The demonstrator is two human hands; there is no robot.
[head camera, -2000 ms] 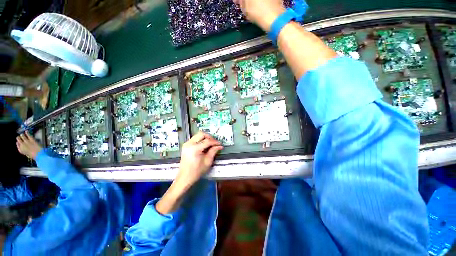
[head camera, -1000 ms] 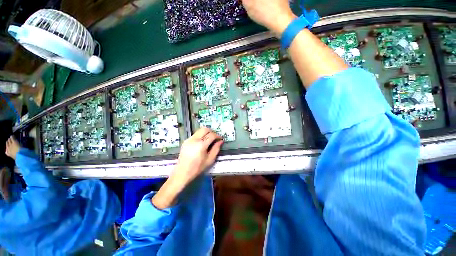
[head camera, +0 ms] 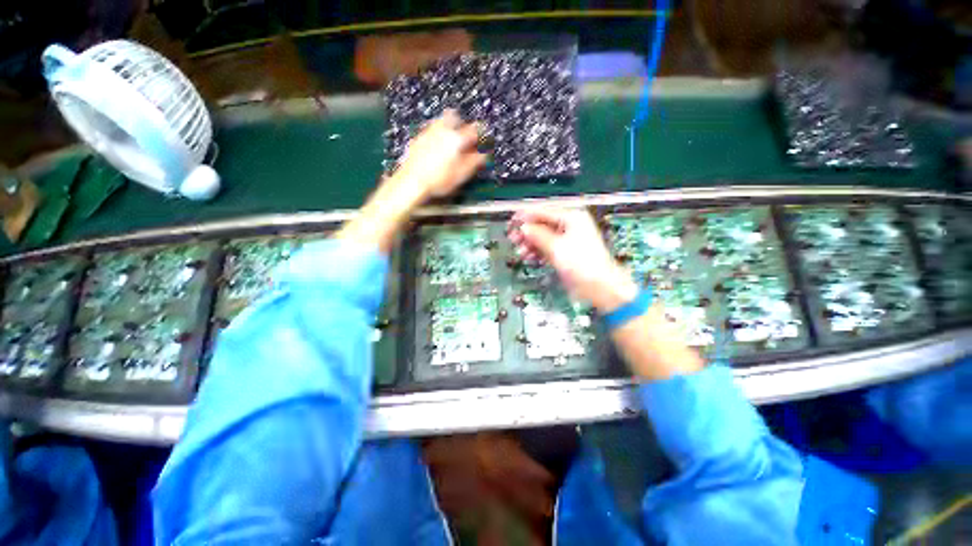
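A flat pile of dark and silvery components (head camera: 522,107) lies on the green bench behind the line. My left hand (head camera: 442,158) is at the pile's front left part, fingertips among the pieces; whether it grips one is unclear. My right hand (head camera: 560,243), with a blue wrist band, is over the back right board of the middle pallet (head camera: 490,373). Its thumb and fingers are together low over that board; anything between them is too blurred to tell. In the same pallet, a front left board (head camera: 464,331) and a front right board (head camera: 554,328) show.
More pallets with green boards stand edge to edge on both sides, such as the right one (head camera: 853,267). A pale rail (head camera: 501,411) runs along the front. A fan (head camera: 139,117) stands at the back left. A second component pile (head camera: 842,123) lies at the back right. A blue cord (head camera: 643,96) hangs behind.
My left hand has moved from the front left board to the pile. My right hand has left the pile and come down over the back right board. The view has shifted, showing more bench.
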